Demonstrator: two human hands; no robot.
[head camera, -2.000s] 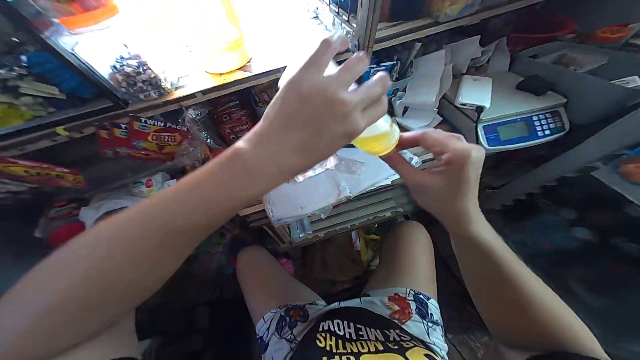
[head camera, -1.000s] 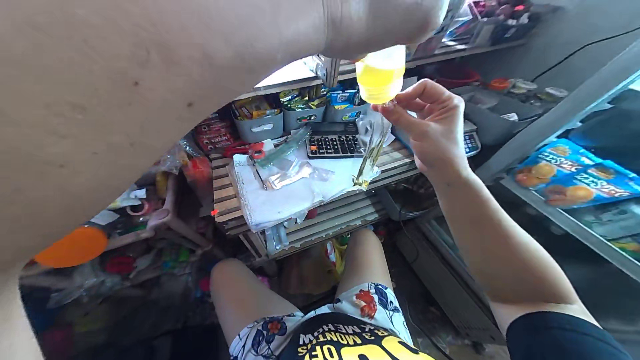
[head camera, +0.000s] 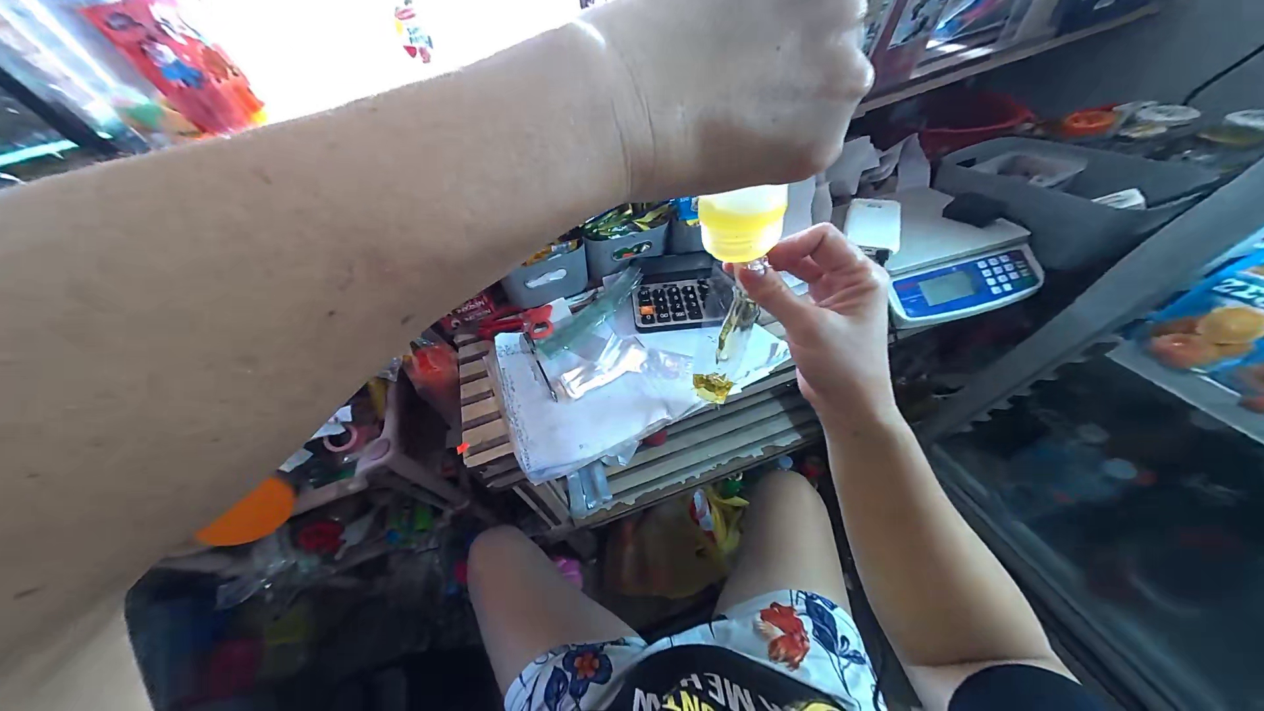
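A translucent plastic container with yellow liquid (head camera: 743, 225), perhaps a funnel or an upturned bottle, stands upright over the table. Below its bottom, my right hand (head camera: 834, 296) pinches the neck of a narrow clear plastic bag (head camera: 737, 326) between thumb and fingers. A gold-coloured piece (head camera: 712, 387) shows at the bag's lower end; whether it lies inside is unclear. My left arm crosses the view, and my left hand (head camera: 780, 94) is curled just above the container, its fingertips hidden. Whether it grips anything cannot be seen.
On the slatted wooden table lie white sheets (head camera: 563, 425), clear plastic bags (head camera: 607, 370), red-handled scissors (head camera: 538, 321) and a calculator (head camera: 676, 301). Grey baskets of packets (head camera: 545, 278) stand behind. To the right are a digital scale (head camera: 958, 286), a grey tray (head camera: 1076, 212) and a glass-fronted case (head camera: 1106, 464).
My left hand was over the container with its fingers spread; it is now curled above it. My right hand has stayed by the container's lower end. The view has shifted.
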